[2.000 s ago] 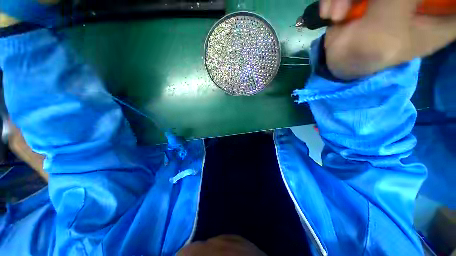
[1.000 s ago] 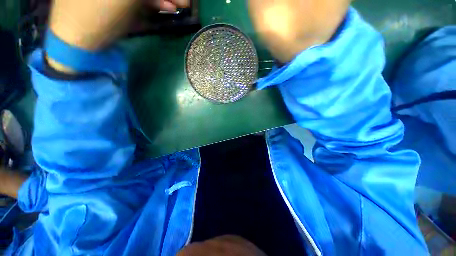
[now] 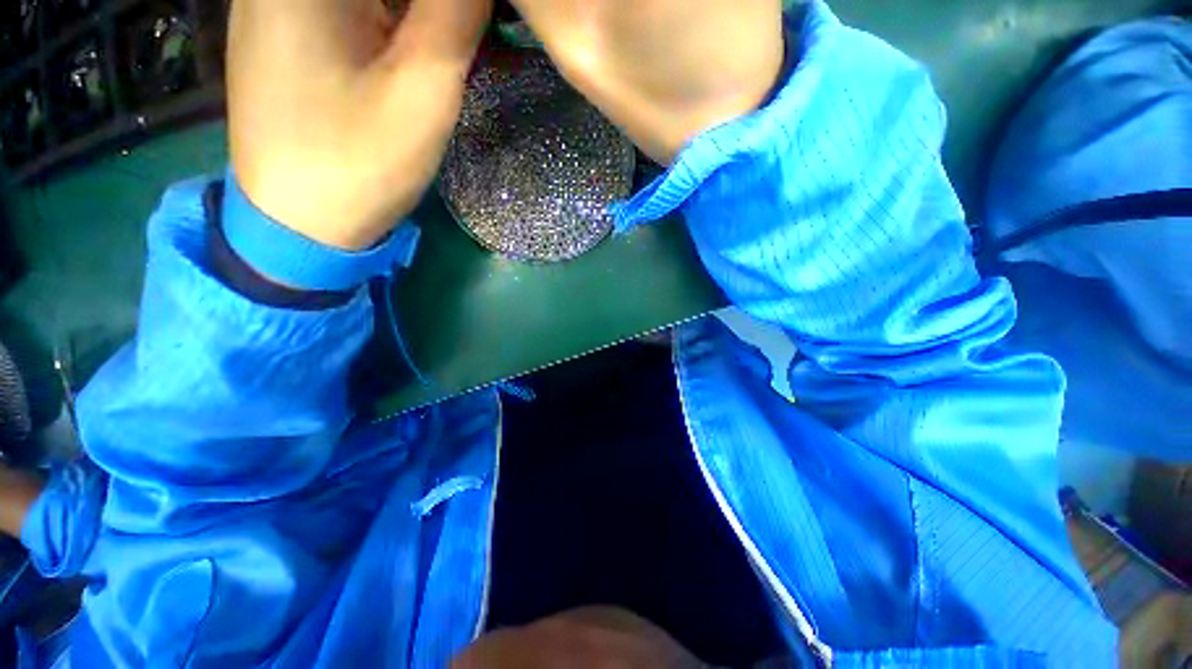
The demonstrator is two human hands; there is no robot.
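The round screw plate point(image 3: 536, 183), a glittering disc of dots, lies on the green bench mat point(image 3: 562, 294); its upper part is hidden by my hands. My left hand point(image 3: 360, 111) is bare, with a blue wrist strap point(image 3: 294, 248) over a dark cuff, and lies over the disc's upper left. My right hand point(image 3: 654, 59) comes in over the disc's upper right. The fingers of both hands are cut off by the top edge, so what they hold cannot be told. A small dark shiny thing point(image 3: 516, 33) shows between them.
A black compartment tray point(image 3: 98, 79) with dark shiny items stands at the top left. A thin cord point(image 3: 399, 333) hangs from the strap. A person in a blue smock point(image 3: 1098, 261) is close at the right. Part of another person's arm point(image 3: 20, 497) shows at the left edge.
Both hands have come closer together over the disc. The orange screwdriver seen in the right hand two seconds ago is out of view. More of the black tray shows, and the disc appears further left.
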